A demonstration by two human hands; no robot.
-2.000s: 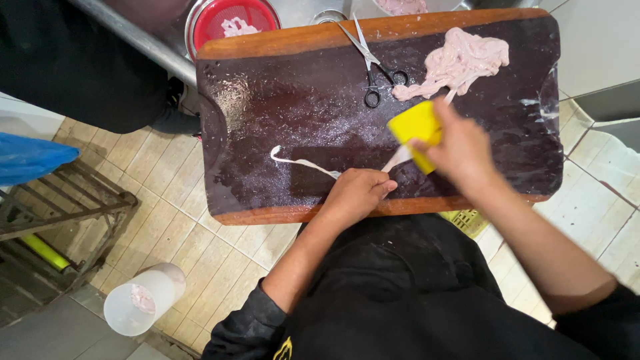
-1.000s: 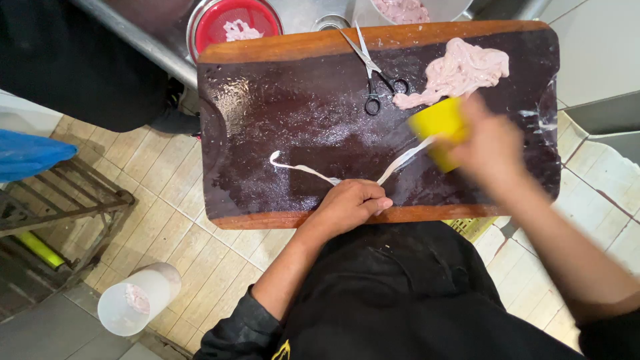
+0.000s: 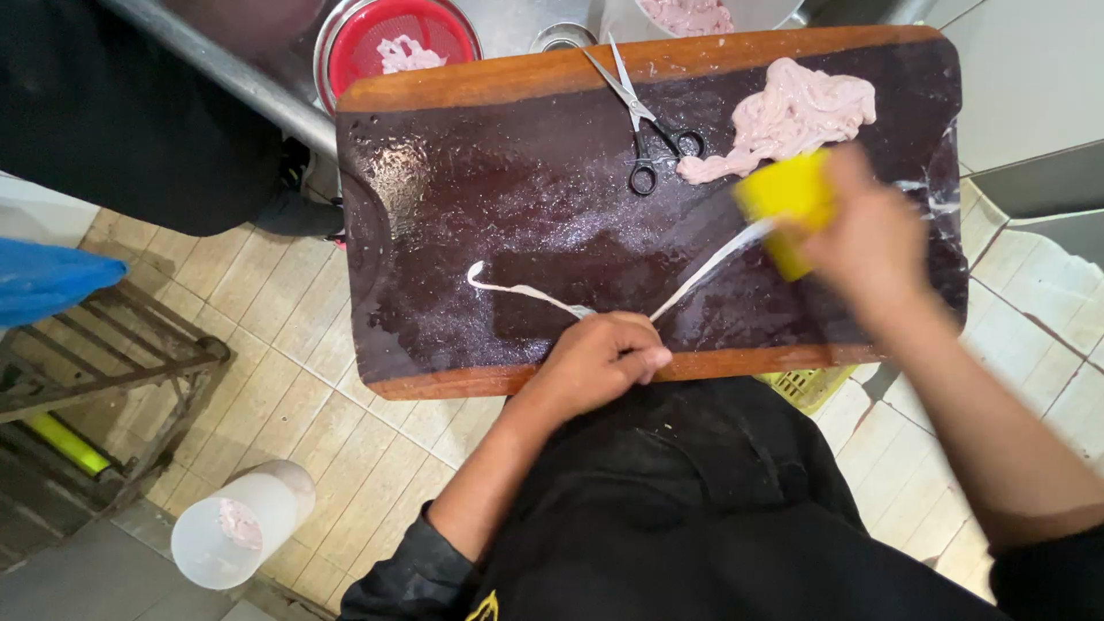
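On a dark cutting board with orange-brown edges point(image 3: 448, 181), my left hand point(image 3: 604, 354) grips a thin pale strip of raw animal tissue point(image 3: 707, 263) near the board's front edge. One end of the strip lies to the left, curled at its tip. My right hand point(image 3: 867, 228), blurred, holds a yellow scraper or pad point(image 3: 787, 203) at the strip's right part; the exact contact is blurred. Scissors with black handles point(image 3: 638, 112) lie spread at the board's back edge. A pink heap of raw tissue point(image 3: 802, 108) sits behind my right hand.
Behind the board are a red strainer point(image 3: 345, 52) with pale pieces, a drain point(image 3: 565, 37) and a translucent tub point(image 3: 768, 13) with pink pieces. A translucent container point(image 3: 207, 543) stands on the floor beside a metal rack point(image 3: 129, 379). A person in dark clothing point(image 3: 112, 129) is at upper left.
My right hand and the yellow tool have moved right, away from my left hand, since two seconds ago. More of the strip shows between the hands. My left hand stays near the front edge.
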